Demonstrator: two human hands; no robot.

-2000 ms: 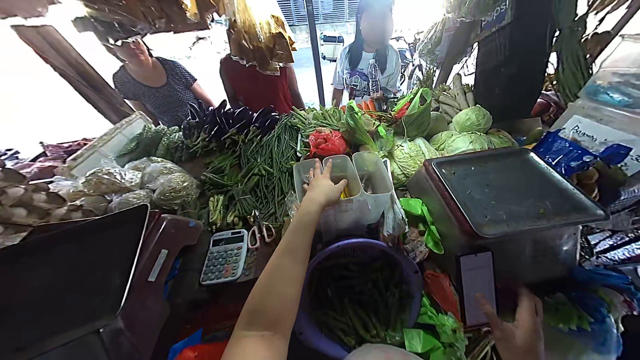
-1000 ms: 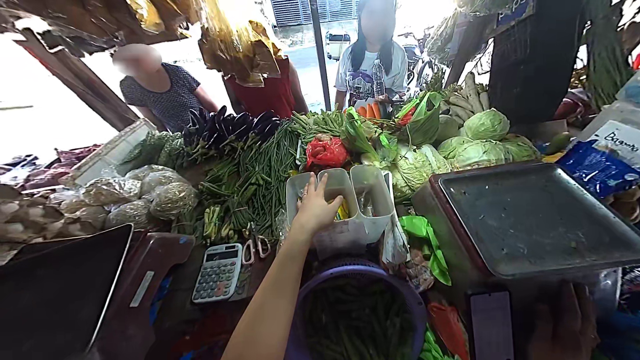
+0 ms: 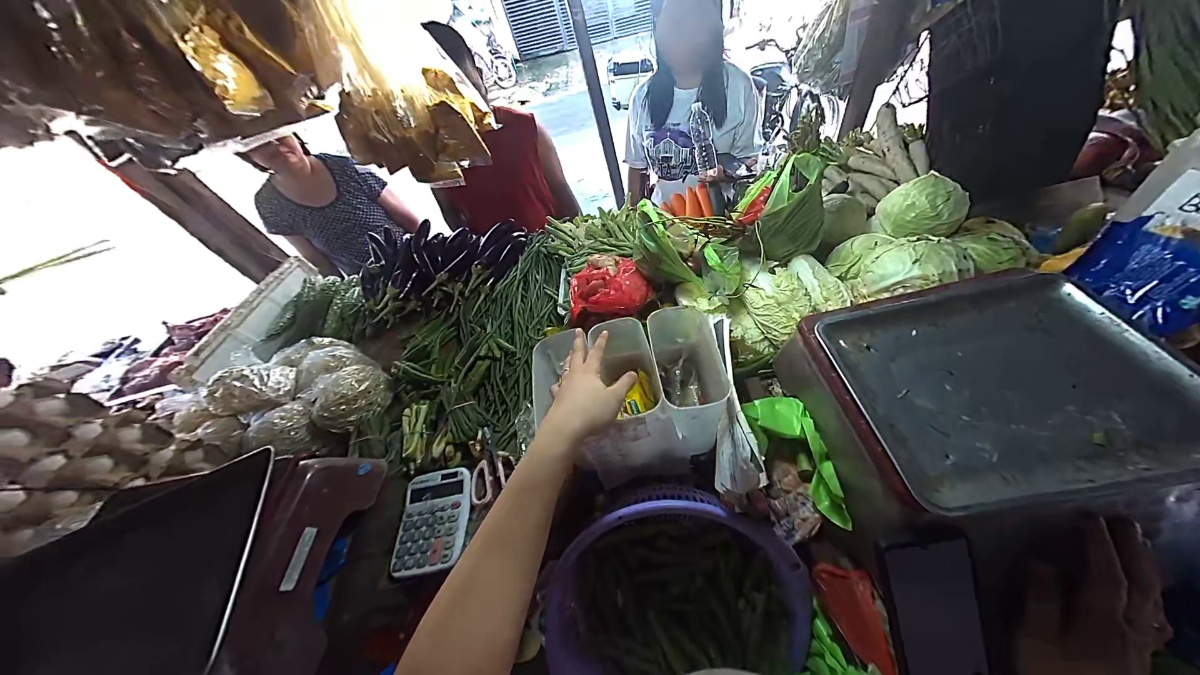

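My left hand [image 3: 589,394] rests with its fingers spread over the left and middle compartments of a translucent plastic organizer [image 3: 637,441]; nothing shows in its grasp. A yellow packet [image 3: 637,396] lies in the middle compartment, and small clear packets are in the right one. In deep shadow at the lower right is my right hand [image 3: 1092,595], beside a smartphone [image 3: 935,600] with a dark screen; whether it holds anything is unclear. Below the organizer stands a purple plastic basket [image 3: 797,591] of green pods. A calculator [image 3: 431,521] and scissors [image 3: 487,478] lie left of my forearm.
Weighing scales with flat trays flank me, one at right [image 3: 1022,394], one at left [image 3: 131,562]. Eggplants [image 3: 441,258], long beans [image 3: 487,347], a red plastic bag [image 3: 609,287], cabbages [image 3: 905,267] and bagged goods [image 3: 300,394] lie ahead. Several people stand beyond the stall.
My left hand stays over the organizer. My right hand, earlier at the phone's edge with fingers on or near it, is now to its right in shadow. The phone's lit screen has gone dark.
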